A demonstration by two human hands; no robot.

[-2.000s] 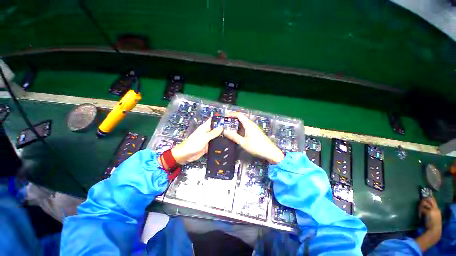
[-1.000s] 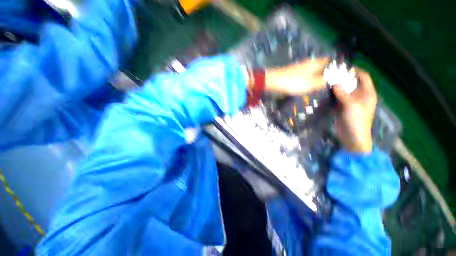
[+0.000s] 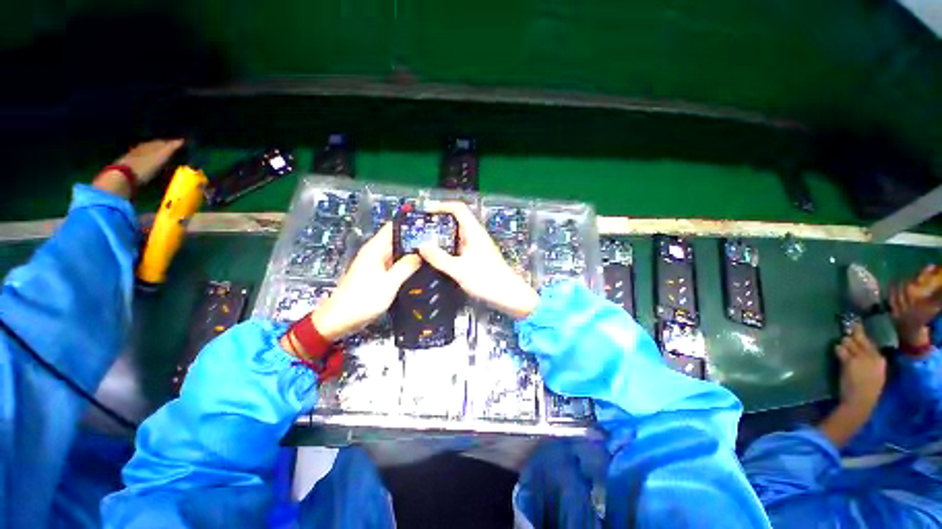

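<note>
A black phone housing (image 3: 426, 310) with small orange and white marks is held above the clear blister tray (image 3: 341, 422). A blue-green and silver mainboard (image 3: 429, 229) sits at the housing's top end. My left hand (image 3: 364, 287), with a red wrist strap (image 3: 310, 339), grips the housing's left side. My right hand (image 3: 483, 263) grips its upper right side. Both thumbs lie on or near the board. The tray's pockets hold many boards; my hands and forearms hide some.
Black housings lie right of the tray (image 3: 741, 281), left of it (image 3: 212, 322) and on the green belt (image 3: 460, 163). A yellow screwdriver (image 3: 171, 225) stands at left beside a neighbour's arm (image 3: 72, 258). Another person's hands (image 3: 862, 362) are at far right, near a round dish (image 3: 862, 285).
The view swung and tilted, then came level again. A neighbour's arm now reaches over the belt at left. A housing on the belt there lies differently. My hands still hold a housing over the tray.
</note>
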